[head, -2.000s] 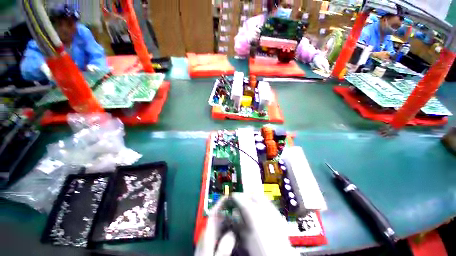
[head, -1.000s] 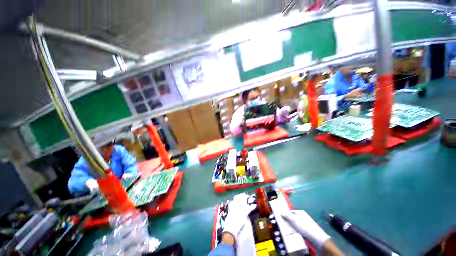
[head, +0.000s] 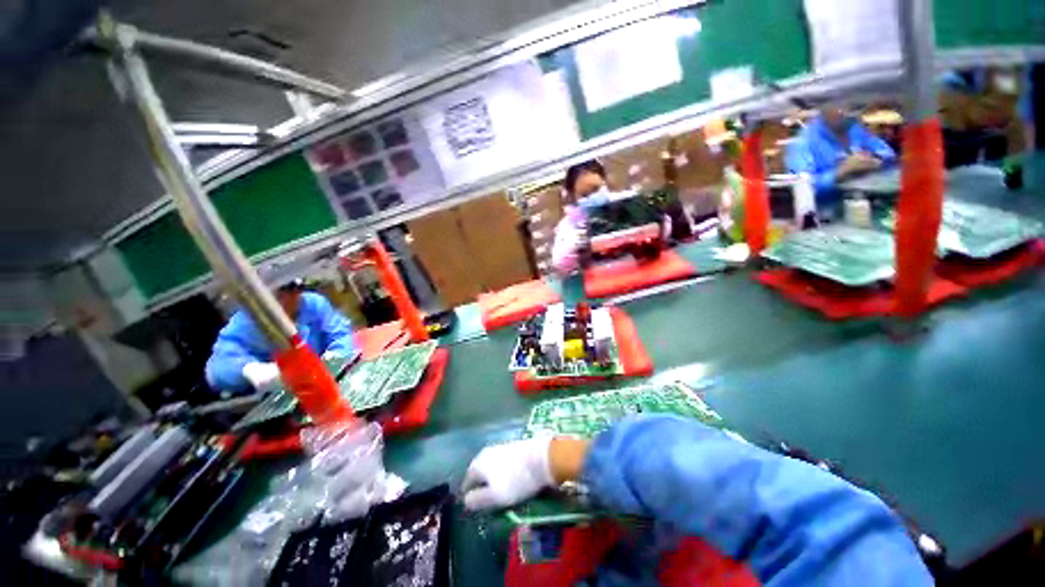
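The power supply board (head: 625,404) is turned over, its green underside showing above the red pad (head: 562,555) near the front. My right hand (head: 508,472), in a white glove, is closed at the board's left edge. My blue right sleeve reaches across from the lower right and covers much of the board. My left hand does not show; a bit of blue below the right arm may be its sleeve. The black electric screwdriver (head: 848,476) lies on the bench behind the right arm, partly covered.
The black parts tray (head: 440,530) is at the lower left, cut off, with a crumpled clear bag (head: 344,461) behind it. Another populated board (head: 567,344) lies on a red pad ahead. Red-wrapped posts (head: 920,218) stand on the bench. Coworkers sit across and at both sides.
The board has gone from parts side up to underside up. My right arm has swung across to the left. My left hand has gone out of sight.
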